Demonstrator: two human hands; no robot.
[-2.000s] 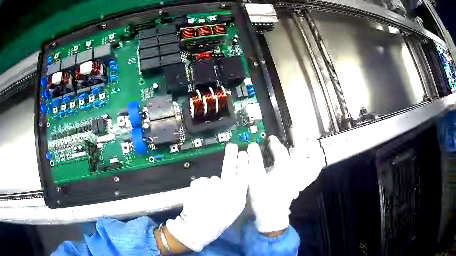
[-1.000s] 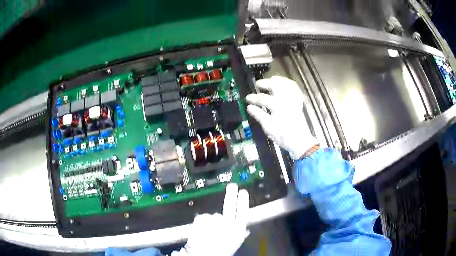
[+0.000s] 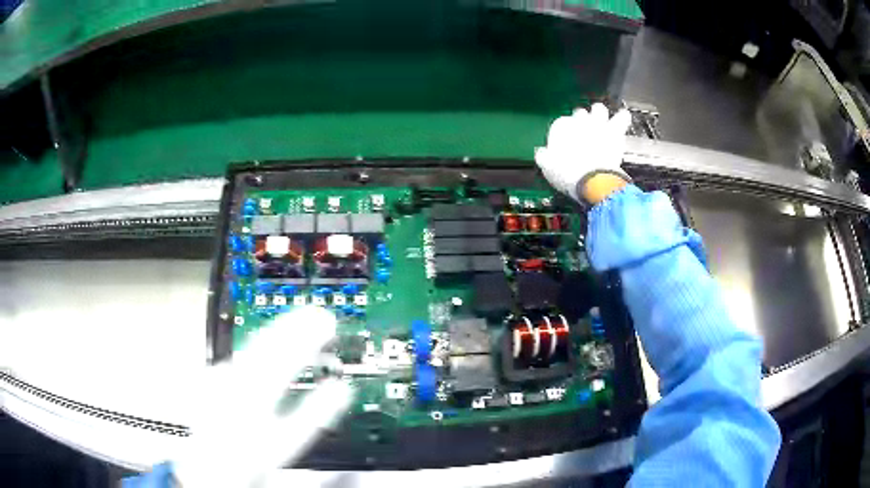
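Note:
The green circuit board [image 3: 401, 286] lies flat in the black solder pallet [image 3: 362, 172] on the conveyor. Two toroidal inductors [image 3: 341, 255] sit at its left, and a larger wound coil [image 3: 540, 339] at its lower right. My left hand [image 3: 277, 391], in a white glove, is blurred over the board's lower left corner; its thumb and fingers are apart and nothing shows in it. My right hand [image 3: 584, 148], in a white glove, is beyond the pallet's far right corner, near the far rail; its fingers are bent, and what they touch is hidden.
The silver conveyor rails [image 3: 124, 202] run along the pallet's far and near sides. A green-matted shelf [image 3: 315, 105] stands behind the line. Shiny metal plates [image 3: 95, 305] lie between the rails at left and right.
The view has shifted, so the pallet appears further right and lower. My left hand has moved from the pallet's near edge to over the board's left part. My right hand has moved to the far side.

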